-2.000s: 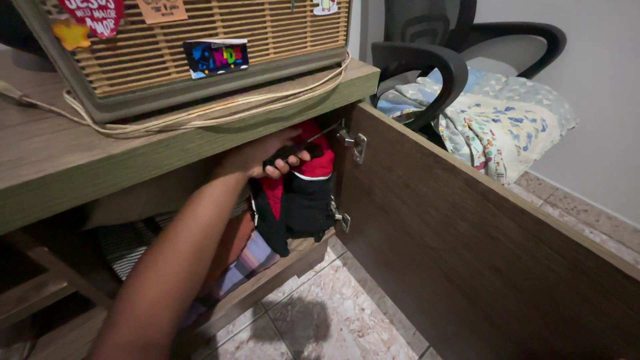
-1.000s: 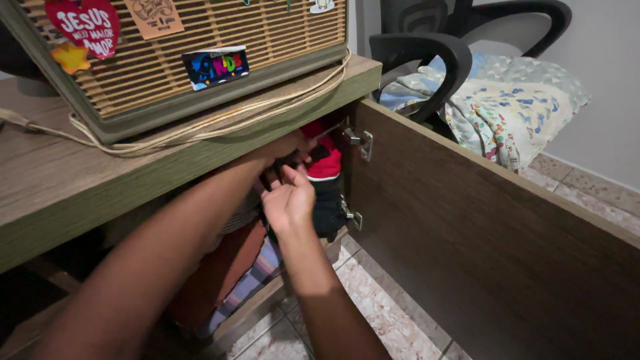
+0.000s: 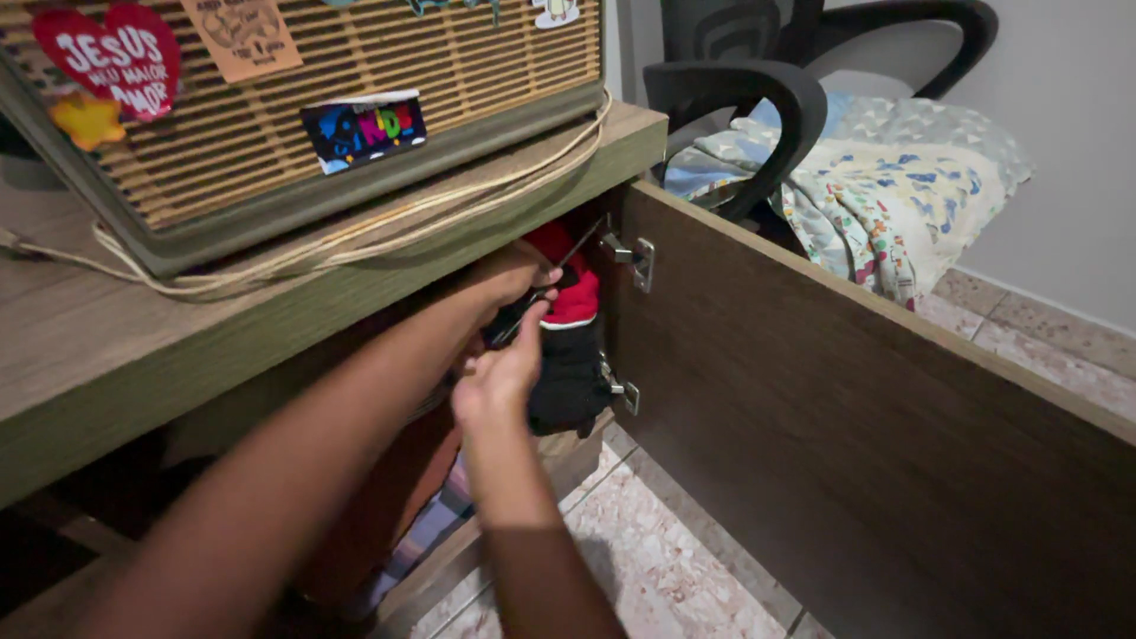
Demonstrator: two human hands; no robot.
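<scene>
A screwdriver (image 3: 512,321) with a dark handle and a thin metal shaft slants up toward the upper metal hinge (image 3: 632,256) of the cabinet door (image 3: 834,399). My left hand (image 3: 525,271) is closed around its front part, near the shaft. Lower down, my right hand (image 3: 499,377) grips the rear of the handle, thumb laid along it; its other fingers are partly hidden. The shaft's tip is near the hinge arm, but contact cannot be told. A second hinge (image 3: 621,390) joins the door lower down. Red and black fabric (image 3: 568,355) lies just behind my hands.
Above my hands runs the thick edge of the wooden top (image 3: 355,311), bearing a slatted speaker-like box (image 3: 355,89) and a looped cable (image 3: 461,200). Folded cloth (image 3: 426,524) lies inside the cabinet. An office chair (image 3: 781,98) holding patterned cloths (image 3: 887,186) stands behind the open door.
My right hand, out of view two seconds ago, has come in from below and now holds the handle. My left hand stays at the screwdriver near the upper hinge.
</scene>
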